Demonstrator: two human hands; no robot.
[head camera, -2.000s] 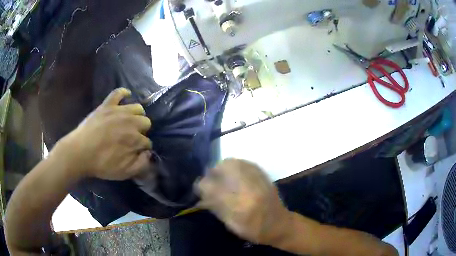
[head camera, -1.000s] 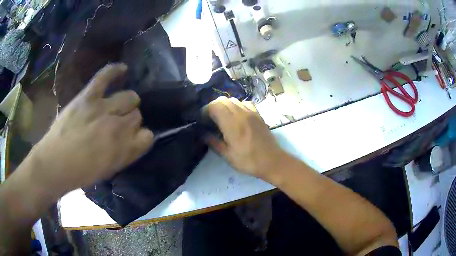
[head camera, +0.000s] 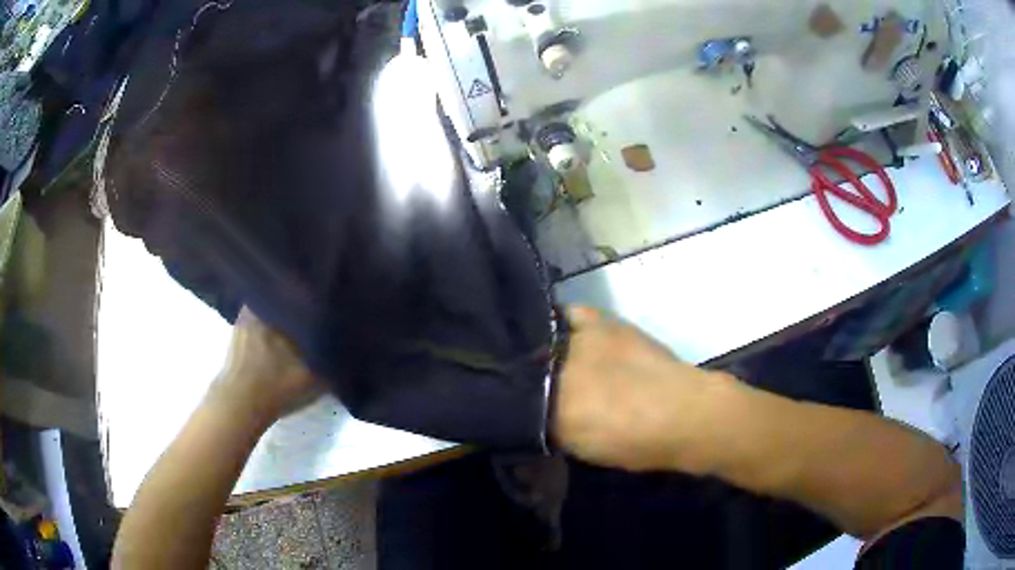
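Note:
The dark trousers (head camera: 334, 223) lie spread from the upper left to the table's front edge and cover the needle area. A whitish stitched seam edge (head camera: 551, 367) runs down their right side. My right hand (head camera: 612, 390) holds the cloth at this edge, just below the machine head; its fingertips are partly hidden. My left hand (head camera: 267, 367) is at the cloth's lower left edge, with its fingers hidden under the cloth, so its grip cannot be seen. The white oval plate (head camera: 414, 134) shows as a bright shape at the cloth's upper part.
The off-white sewing machine (head camera: 657, 100) stands at the top. Red-handled scissors (head camera: 851, 195) lie on its right, with a small blue and silver piece (head camera: 726, 52) above them. Small tools (head camera: 963, 150) lie at the table's right end. A grey fan-like unit (head camera: 994, 457) is at lower right.
The cloth has been turned and spread, and its stitched edge now runs down the right side. My left hand has moved down under the cloth; my right hand has moved lower and right.

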